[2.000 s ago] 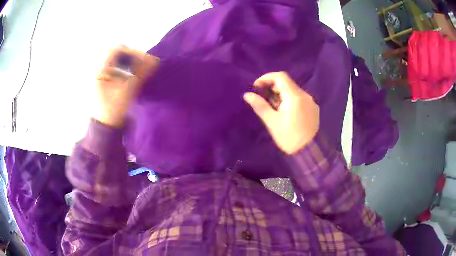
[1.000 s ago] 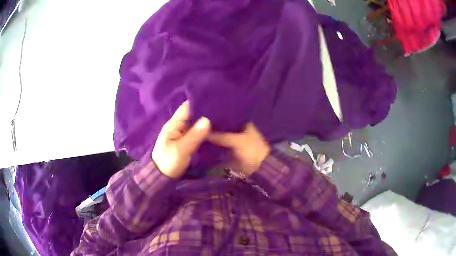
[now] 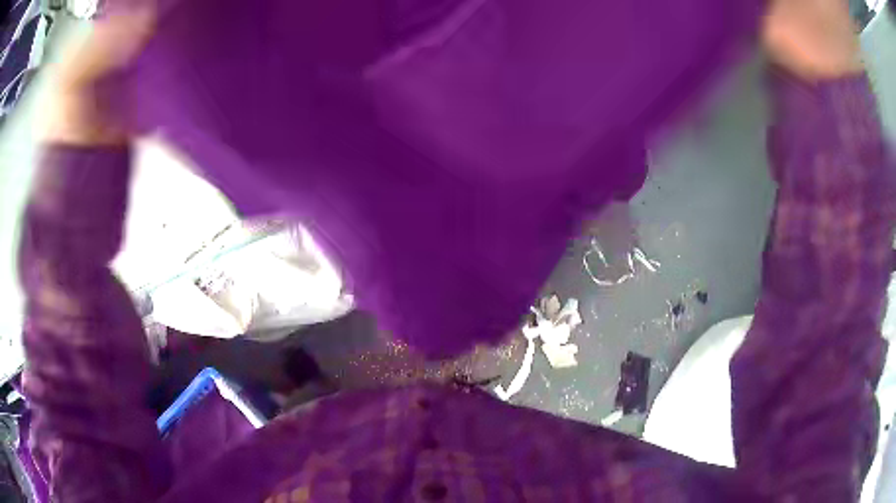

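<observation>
A plain purple garment point(image 3: 442, 147) is held up and spread between my two hands, blurred by motion, and fills the upper middle of the view. My left hand point(image 3: 93, 74) is at the upper left, blurred, on the garment's left edge. My right hand point(image 3: 811, 37) is at the upper right, partly cut off by the top of the picture, at the garment's right edge. The fingertips of both hands are too blurred or hidden to make out. No scissors show.
A grey floor point(image 3: 702, 211) carries white scraps point(image 3: 557, 329) and a small dark piece point(image 3: 634, 381). White cloth point(image 3: 255, 285) lies at left below the garment. A blue bar point(image 3: 187, 397) is at lower left. Another white item point(image 3: 698, 393) is at lower right.
My hands have moved from close together at the waist to far apart and up. The garment has been lifted and stretched between them. The view has shifted, showing more floor.
</observation>
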